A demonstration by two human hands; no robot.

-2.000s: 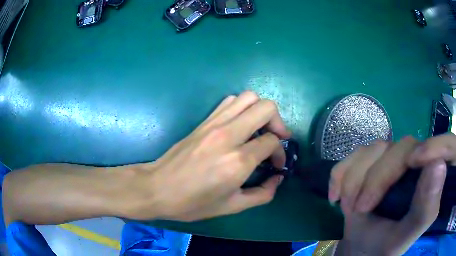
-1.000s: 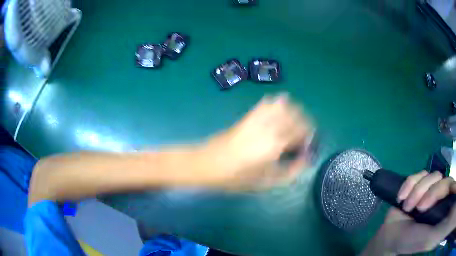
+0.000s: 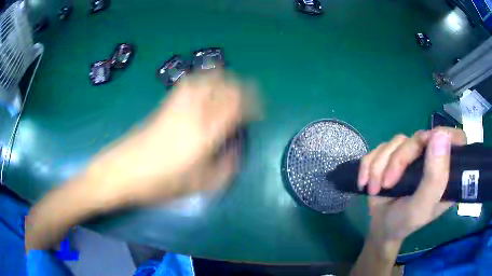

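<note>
My right hand is shut on the black electric screwdriver, which has a white label. Its narrow nose points left over the screw tray, a round grey dish with a dotted surface covered in silver screws. My left hand is strongly blurred, left of the tray. A dark unit, also blurred, shows at its fingers and seems to be held in them. Two open black units, one of them a device housing, lie just beyond my left hand. The screwdriver's tip cannot be made out.
More units lie at the far left, with another at the far edge and a small one at far right. A white fan stands at the left edge. At right are a grey post, a dark flat phone-like object and white paper.
The view has shifted, so the tray and units sit differently in the picture. My left hand has lifted from the unit it pressed beside the driver. My right hand still holds the driver, its nose over the tray.
</note>
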